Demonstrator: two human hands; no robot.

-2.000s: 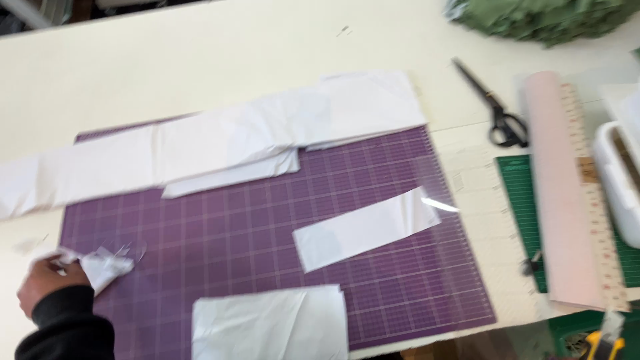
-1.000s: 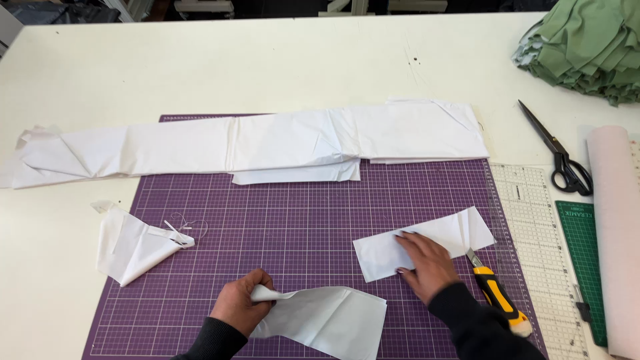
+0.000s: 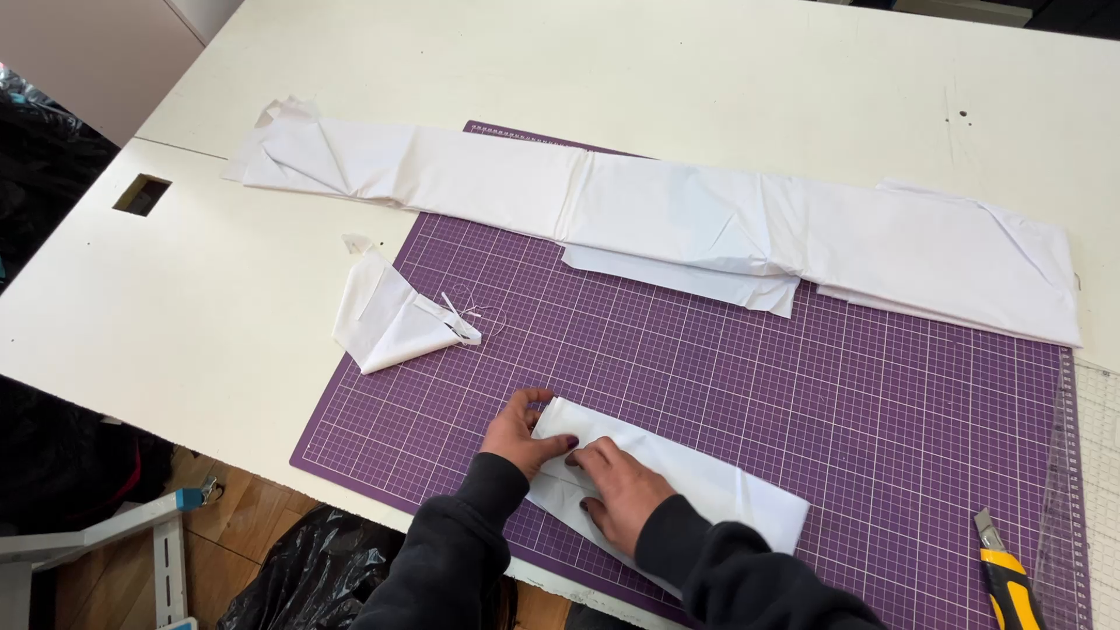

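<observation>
A white fabric piece (image 3: pixel 691 459) lies on the purple cutting mat (image 3: pixel 875 420) near the table's front edge. My left hand (image 3: pixel 525 433) grips its left end between thumb and fingers. Right beside it, my right hand (image 3: pixel 617 490) rests on the same fabric with curled fingers. Beyond both hands, a long folded strip of white fabric (image 3: pixel 665 210) stretches across the mat's far side and onto the table. To the left, a smaller crumpled white scrap (image 3: pixel 385 315) with loose threads overlaps the mat's edge.
A yellow and black utility knife (image 3: pixel 1006 569) with its blade showing lies on the mat at the lower right, beside a clear ruler (image 3: pixel 1094 437). The white table (image 3: pixel 175 306) has a rectangular hole at left. A black plastic bag (image 3: pixel 306 569) sits below the front edge.
My right hand has moved left from the small strip by the knife to the fabric at my left hand. That small strip no longer shows separately. The view has swung left.
</observation>
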